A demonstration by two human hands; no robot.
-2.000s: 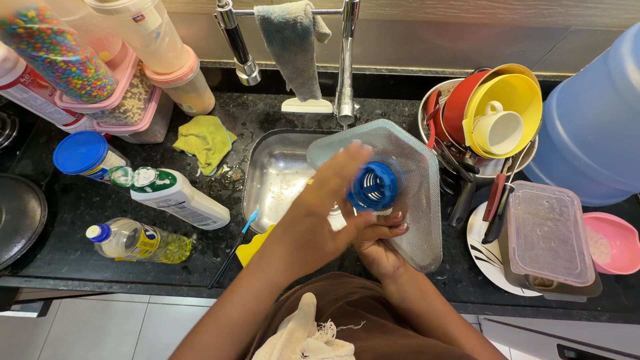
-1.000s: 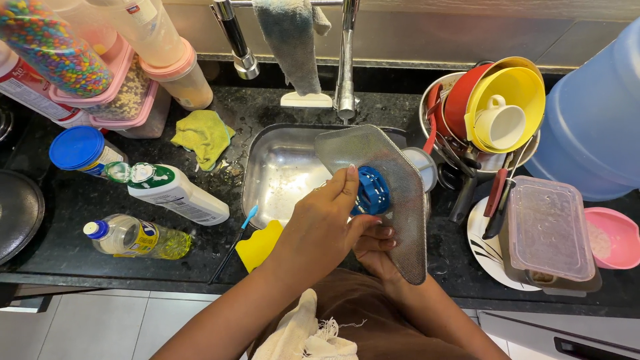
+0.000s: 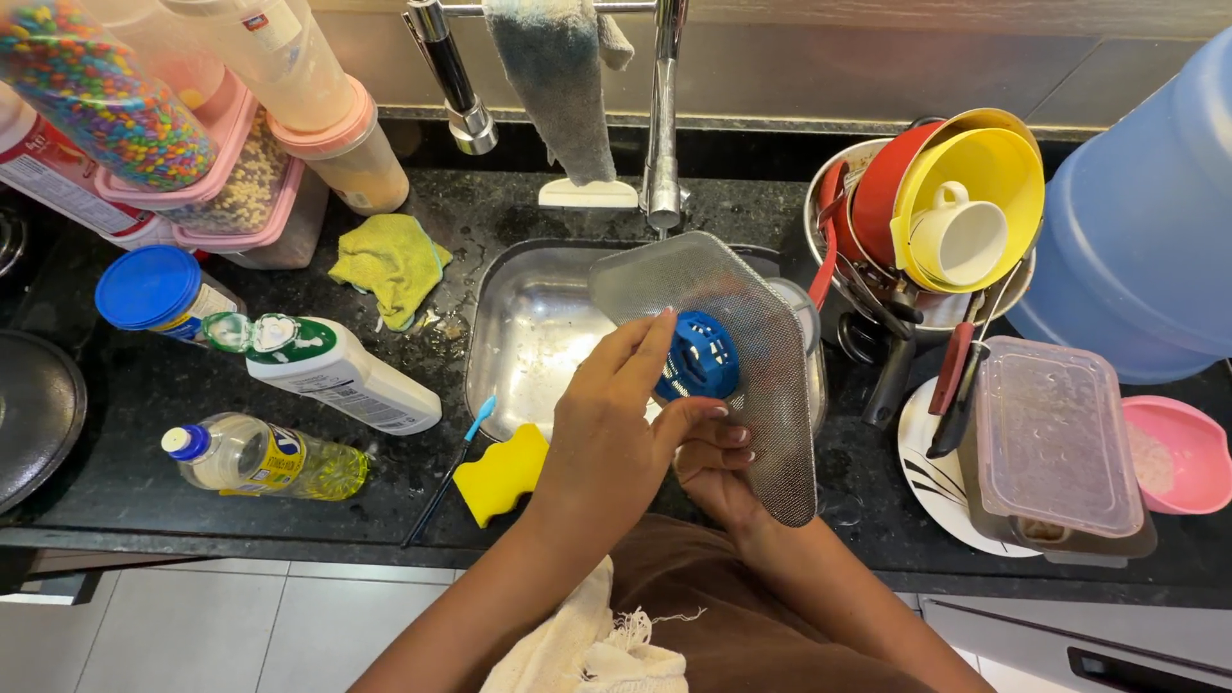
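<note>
A mesh panel with a round blue slotted plastic piece at its middle is tilted over the right part of the steel sink. My left hand has its fingertips and thumb on the blue piece's left side. Below it, my right hand grips the panel's lower left edge. The faucet spout is just above the panel. Partly hidden behind the panel's right edge is a round pale object that I cannot make out. A yellow sponge and a thin brush lie left of my left hand.
To the left are a green cloth, a white bottle, a bottle of yellow liquid, a blue-lidded tub and stacked food containers. At right stand a dish basket, a lidded plastic box, a pink bowl and a large blue water jug.
The mesh panel has turned from facing up toward the camera to a steeper tilt. My left hand, blurred across the blue piece's top two seconds ago, is now at its left side.
</note>
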